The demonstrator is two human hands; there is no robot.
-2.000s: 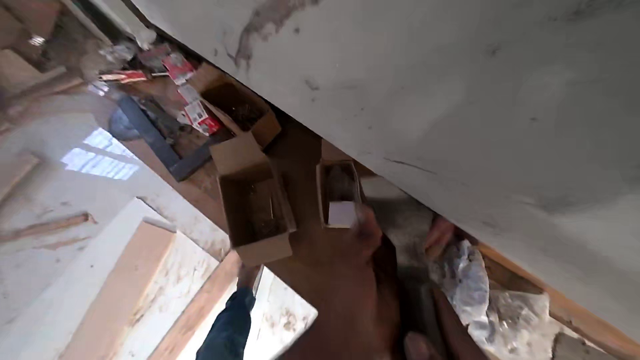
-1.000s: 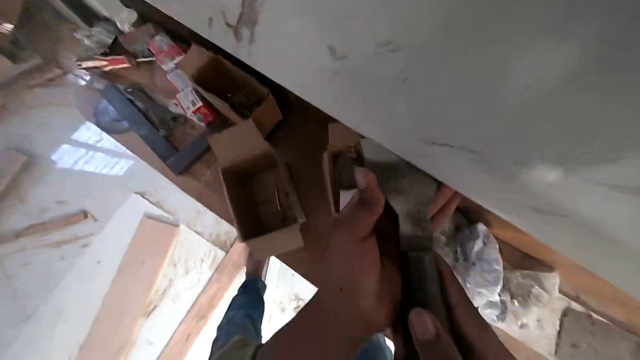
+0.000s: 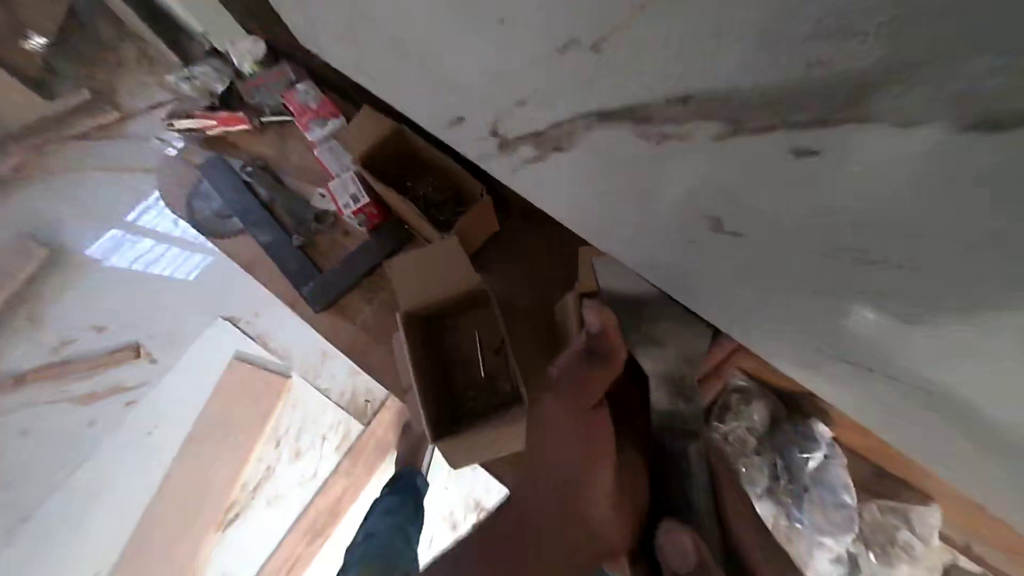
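My left hand (image 3: 588, 384) is at centre, its fingertips bent at the edge of a small cardboard box (image 3: 570, 316); whether it grips anything is hidden. My right hand (image 3: 692, 544), cut off by the lower edge, is around a long dark grey object (image 3: 680, 472), whose kind I cannot tell. Left of my left hand an open cardboard box (image 3: 516, 428) holds a thin nail-like piece (image 3: 480, 354) and some dark bits. Behind it another open cardboard box (image 3: 480, 224) holds small dark metal pieces.
A dark angled bar (image 3: 268, 232), a toothed circular blade (image 3: 212, 210), red-white packets (image 3: 352, 200) and a red-handled tool (image 3: 212, 122) lie upper left. Clear plastic bags (image 3: 800, 472) lie right. A stained wall (image 3: 720, 200) borders the surface. A blue-clad limb (image 3: 392, 512) is below the box.
My left hand's fingers now cover more of the small box; the white piece seen in it two seconds ago is out of sight. The open boxes keep their places.
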